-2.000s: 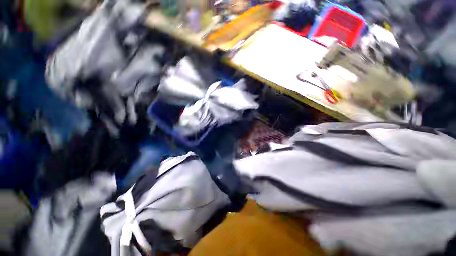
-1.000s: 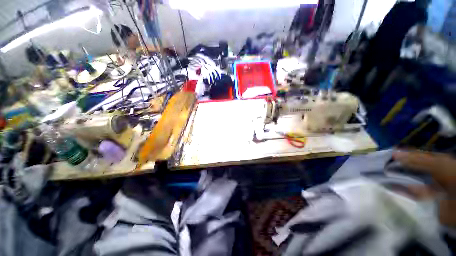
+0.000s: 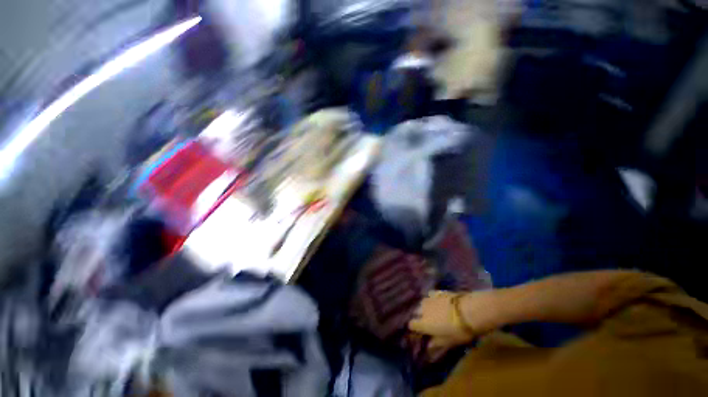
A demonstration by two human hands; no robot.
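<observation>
The view is strongly blurred. My right hand reaches in from the right in a mustard sleeve. It touches the edge of a red-and-cream patterned cushion or cloth; its fingers are too blurred to show a grip. A large grey, white and black bundle of cut pieces is at the lower left, overlapping the table's near corner. A small brownish patch at its lower edge may be part of my left hand, but I cannot tell.
The white machine table bears a cream sewing machine, red-handled scissors and a red basket. Another grey-white bundle is beyond the table's end. Blue floor shows at the right.
The view has swung right and tilted. The table now lies left of centre. A hand that was at the fabric on the right is replaced by my right hand at the patterned cloth.
</observation>
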